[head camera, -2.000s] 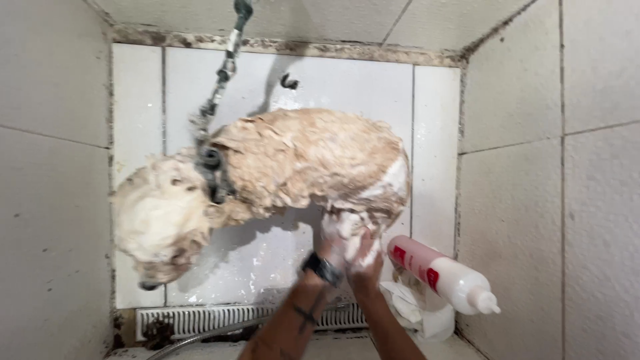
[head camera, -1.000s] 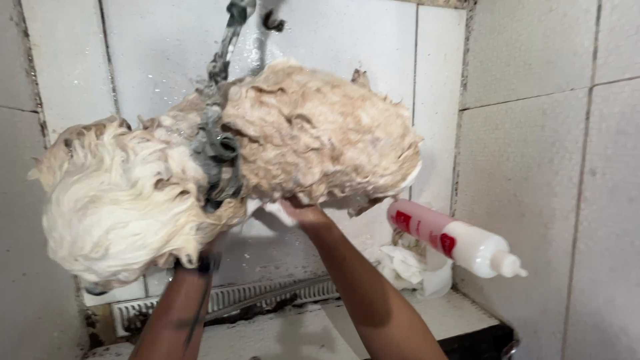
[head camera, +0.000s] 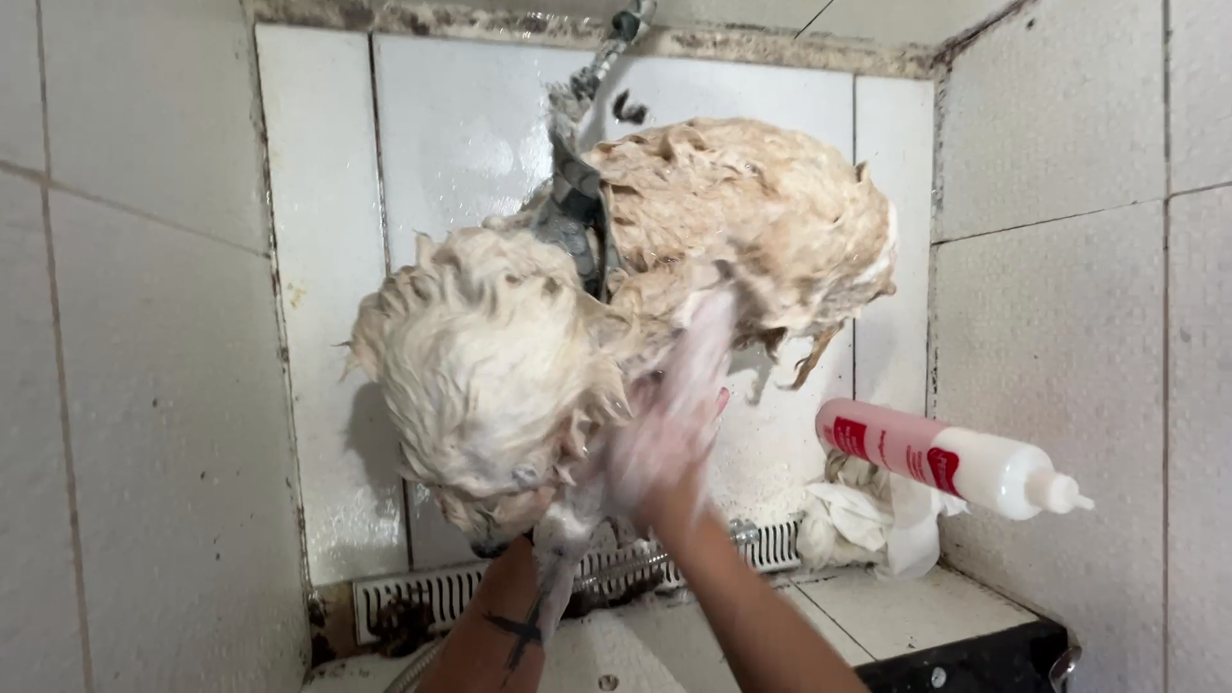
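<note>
A wet, lathered, cream-coloured dog [head camera: 741, 212] stands in a tiled washing bay, its pale head at the left and its body towards the right. Around its neck runs a dark patterned lead [head camera: 582, 207] that rises to the top edge. My right hand [head camera: 674, 433], foamy and blurred, is at the dog's chest and front leg; its grip cannot be made out. My left hand [head camera: 568, 525] is beneath the dog's head, mostly hidden and covered in foam.
A pink and white squeeze bottle [head camera: 924, 462] lies at the right above crumpled white wipes or paper [head camera: 857, 525]. A slotted drain grate [head camera: 423, 602] and a metal shower hose [head camera: 626, 568] run along the near side. Tiled walls [head camera: 1049, 289] enclose the bay.
The dog's head has come nearer the middle of the view since one second ago. My right hand now shows in front of the dog's chest, where its fur hid the fingers before.
</note>
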